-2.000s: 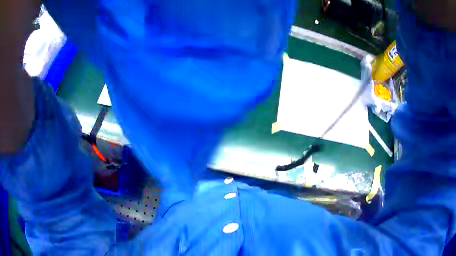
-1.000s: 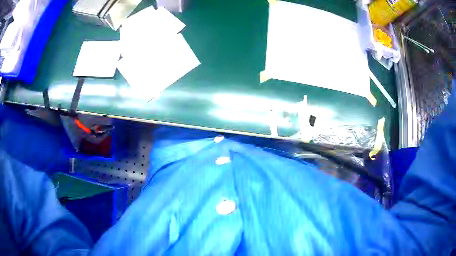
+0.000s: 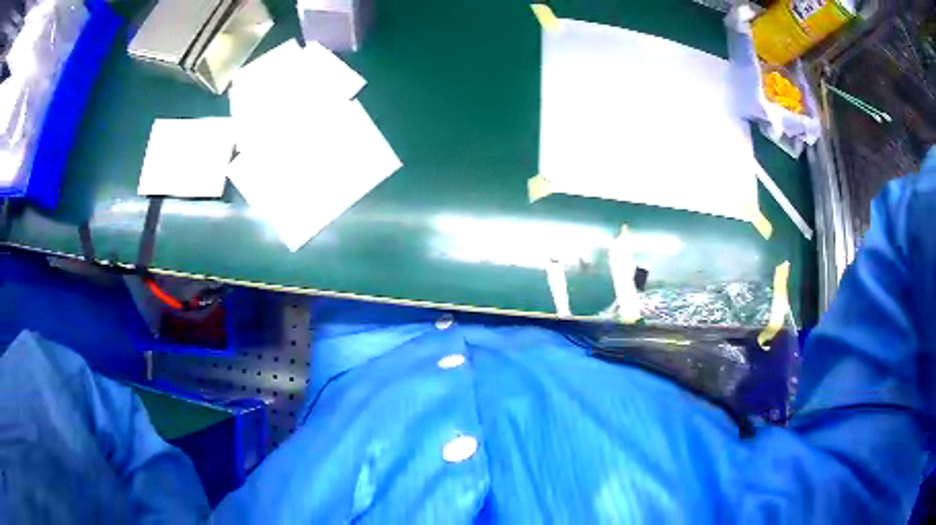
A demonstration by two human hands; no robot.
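Neither of my hands is in the picture; only my blue sleeves show at the lower left and right. A large white work sheet [image 3: 641,123] lies on the green bench mat, with tape at several corners. White squares [image 3: 318,169] lie loose and overlapping at the left, and a smaller white square [image 3: 187,157] lies beside them. Silvery grey stacked plates [image 3: 177,33] stand at the back left. A pale block [image 3: 330,25] stands to their right, cut off by the top edge.
A blue bin [image 3: 64,123] with clear wrapping is at the left edge. A yellow can [image 3: 801,29] and an open bag with orange-yellow contents [image 3: 783,92] are at the back right. Masking tape strips [image 3: 778,305] hang on the front edge. An orange-and-black item [image 3: 169,295] is below the bench.
The blue cloth and raised sleeves that blocked the view two seconds ago are gone. Since one second ago the view has tilted, so bench things sit lower in the picture.
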